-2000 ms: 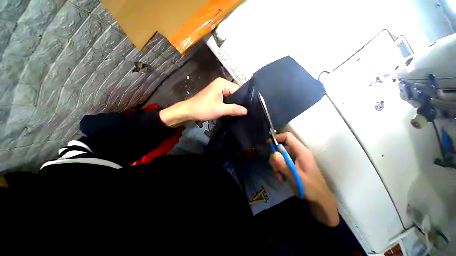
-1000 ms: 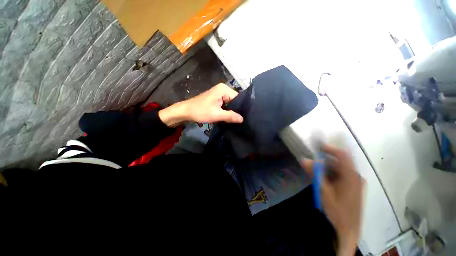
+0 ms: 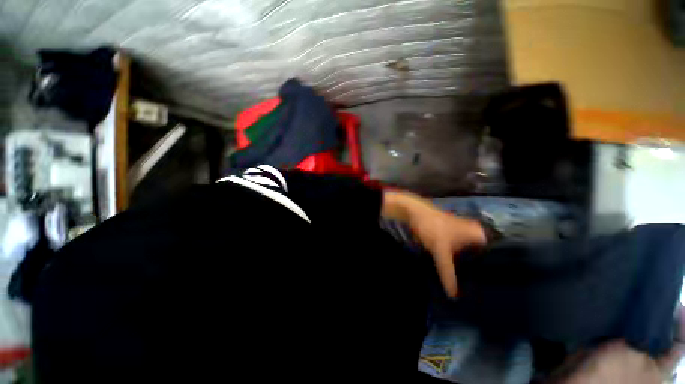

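Observation:
The dark fabric piece stretches across my lap to the right edge of the view and is blurred. My left hand is at its left end, back up, thumb and fingers spread apart; whether it grips the cloth cannot be made out. My right hand is a blurred patch at the lower right, cut off by the bottom edge, against the lower edge of the fabric. Its fingers and grip do not show. No scissors are visible.
Printed jeans cover my lap. Behind my left arm is a red container with dark cloth on it. Cardboard is at upper right, the white table below it. Another machine stands far left.
The view has swung left, so the sewing machine has left the picture. The fabric now reaches the right edge. The scissors seen in my right hand no longer show.

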